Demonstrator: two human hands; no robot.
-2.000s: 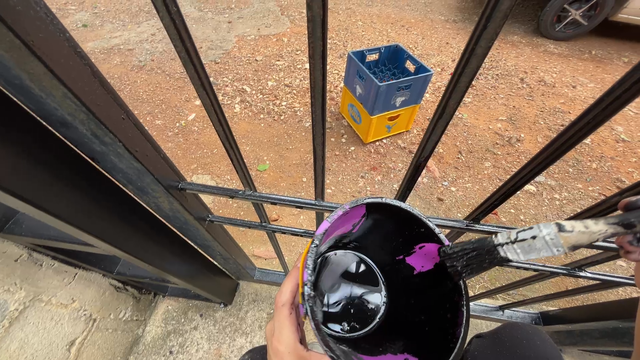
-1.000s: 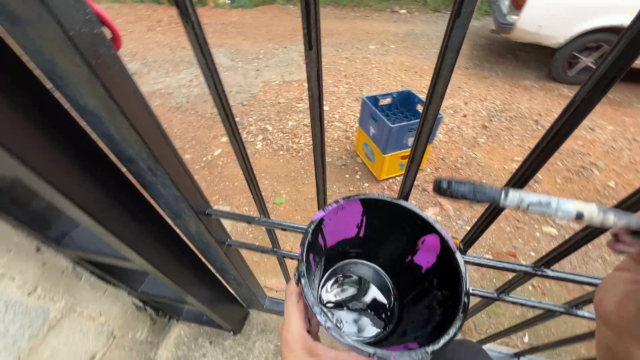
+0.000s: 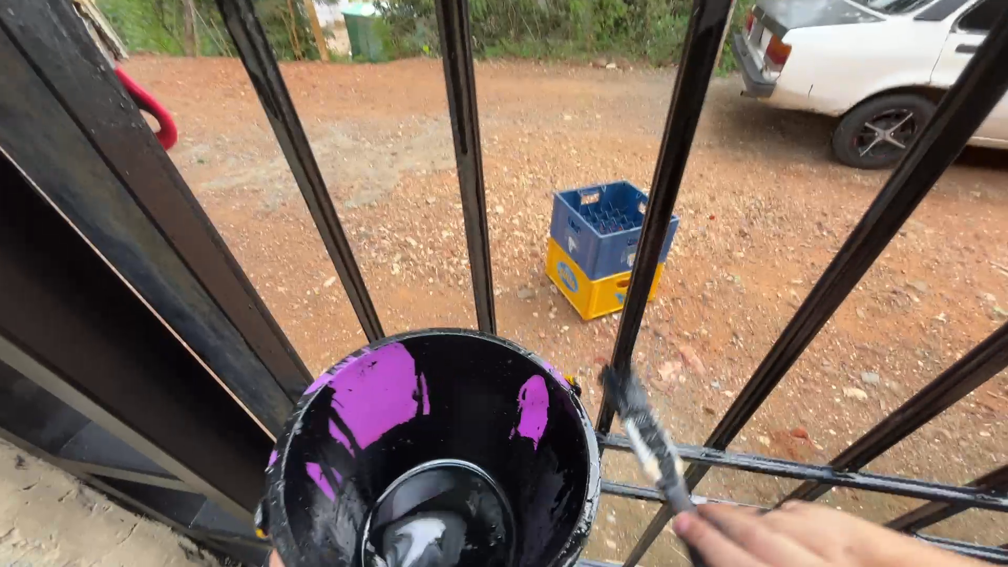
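My right hand (image 3: pixel 795 531) grips the handle of a paintbrush (image 3: pixel 657 457) at the lower right. Its black, paint-covered bristles touch or nearly touch a vertical black metal bar (image 3: pixel 657 213) just right of the bucket. Below centre is a paint bucket (image 3: pixel 472 394), its inner wall coated in black paint with bare purple patches and glossy black paint at the bottom. Only a fingertip of my left hand (image 3: pixel 276 559) shows at the bucket's lower left side; the rest is hidden behind the bucket.
Horizontal rails (image 3: pixel 827 475) cross the gate bars at right. A thick black post (image 3: pixel 157 205) stands left, with a red curved object (image 3: pixel 150 106) near it. Beyond the bars, a blue crate (image 3: pixel 614 228) sits on a yellow crate (image 3: pixel 587 279) on gravelly ground. A white car (image 3: pixel 850 59) stands upper right.
The brush has moved from over the bucket's right part, out past its rim, to the vertical bar. The view has tilted upward, showing more of the car and the bushes.
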